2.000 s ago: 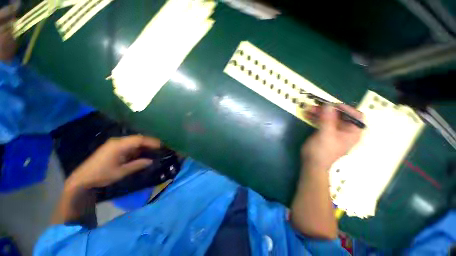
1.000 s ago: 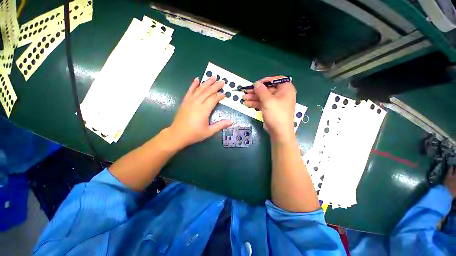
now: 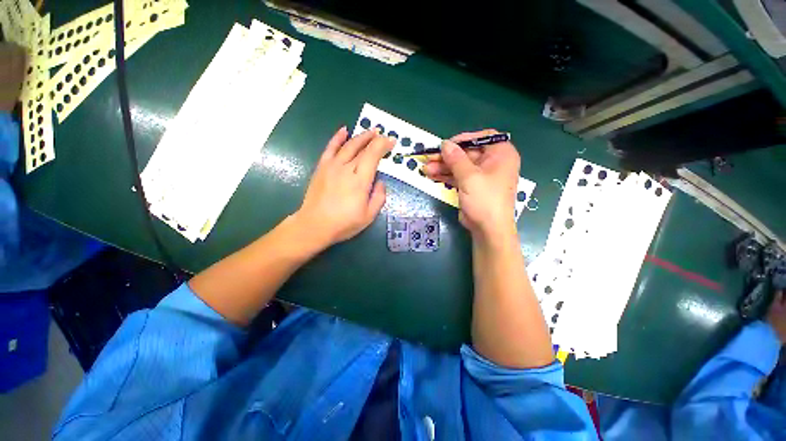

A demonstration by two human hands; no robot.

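Observation:
A white sheet with two rows of black round pads lies slanted in front of me. My left hand rests with its fingertips on the sheet's left part, fingers spread and holding nothing. My right hand grips dark, pen-like tweezers, their tip at a pad in the lower row. The right hand covers part of the sheet. A small grey rectangular part with round openings lies on the bench just below the sheet, touched by neither hand.
A stack of white sheets lies left, another right. Yellowish dotted sheets lie far left, near a black hanging cable. A metal-framed shelf stands upper right. Black parts and another person's sleeve are far right.
My left hand came from off the bench onto the sheet. The grey part now lies below the sheet. Over the last second, the tweezers' tip shifted slightly and the left thumb drew in.

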